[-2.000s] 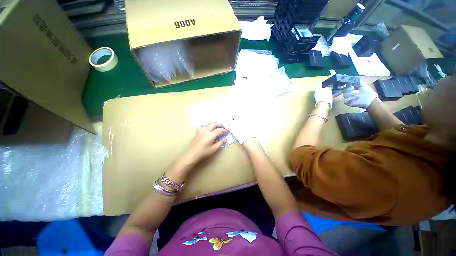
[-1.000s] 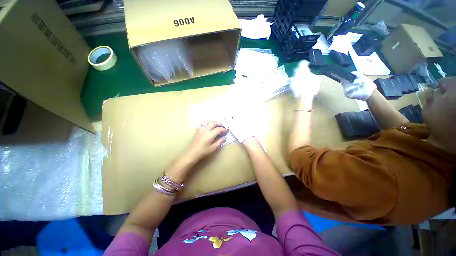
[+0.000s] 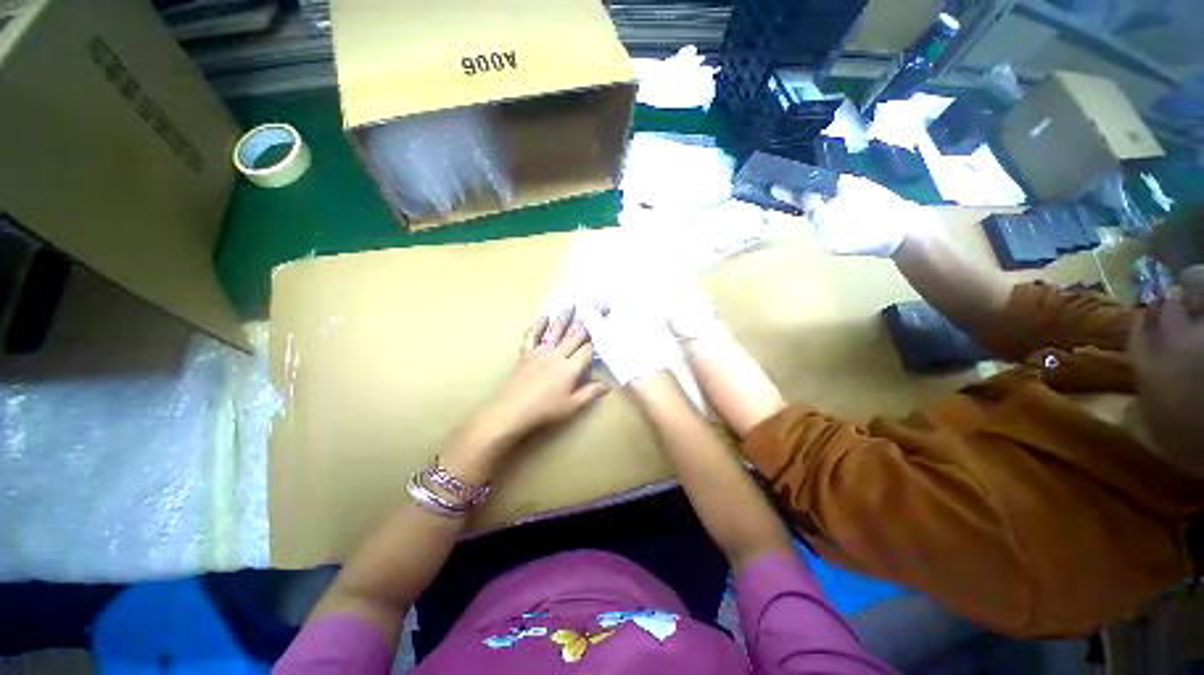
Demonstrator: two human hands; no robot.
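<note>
A bubble bag [image 3: 590,346] lies on the cardboard sheet [image 3: 383,382] in front of me, mostly washed out by glare. My left hand [image 3: 552,379] is bare and rests on its left side, fingers spread; whether it grips the bag is hidden. My right hand [image 3: 639,353] is a white glare patch at the bag's right side, so its fingers cannot be made out. The neighbour's near hand reaches in beside my right hand, also lost in glare. What is inside the bag cannot be told.
A carton marked "A006" [image 3: 489,69] holding clear bags stands behind the sheet. A tape roll [image 3: 272,156], a large carton [image 3: 126,145] and bubble wrap [image 3: 119,448] are at left. The neighbour at right holds a black device [image 3: 786,181] in a gloved hand [image 3: 858,218]. Black devices [image 3: 1042,235] lie beyond.
The neighbour's near arm has reached left to beside my right hand, and the other gloved hand has moved left with a black device. My left hand has shifted slightly and its fingers have spread.
</note>
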